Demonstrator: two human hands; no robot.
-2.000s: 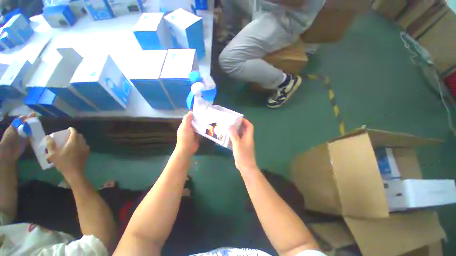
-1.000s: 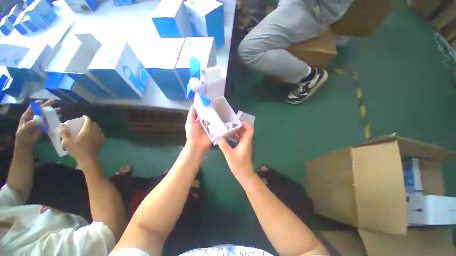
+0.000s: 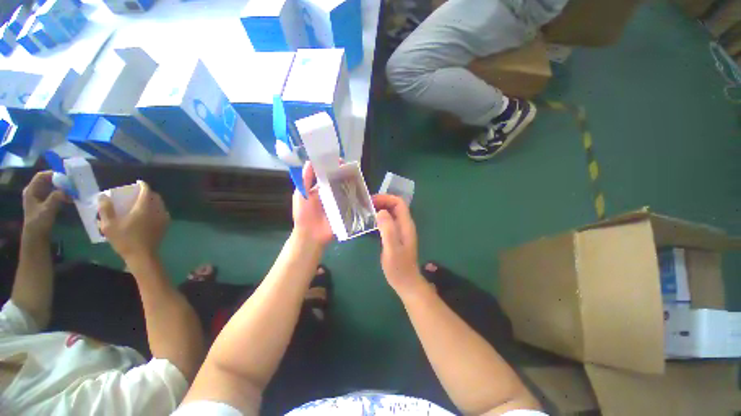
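My left hand (image 3: 311,213) holds the fan unit by its white base (image 3: 330,213). The base's open side faces me, and a thin whitish cable bundle (image 3: 354,206) lies inside. The white neck (image 3: 318,136) points up and away. The blue blades (image 3: 280,122) and white hub (image 3: 286,153) are seen edge-on at its left. My right hand (image 3: 396,230) has its fingertips at the base's right edge. A small white box-like piece (image 3: 396,187) shows just beyond my right fingers; its hold is partly hidden.
A white-topped table (image 3: 203,34) with blue and white boxes (image 3: 191,106) stands ahead-left. A neighbour's hands (image 3: 134,219) hold another fan unit at left. An open brown carton (image 3: 621,292) with boxes stands at right. A seated person's leg (image 3: 447,61) is ahead.
The fan unit has turned: its picture face was visible, and now its open side with the cable faces me. The blades have swung edge-on to the left. The small white piece has come into view at right.
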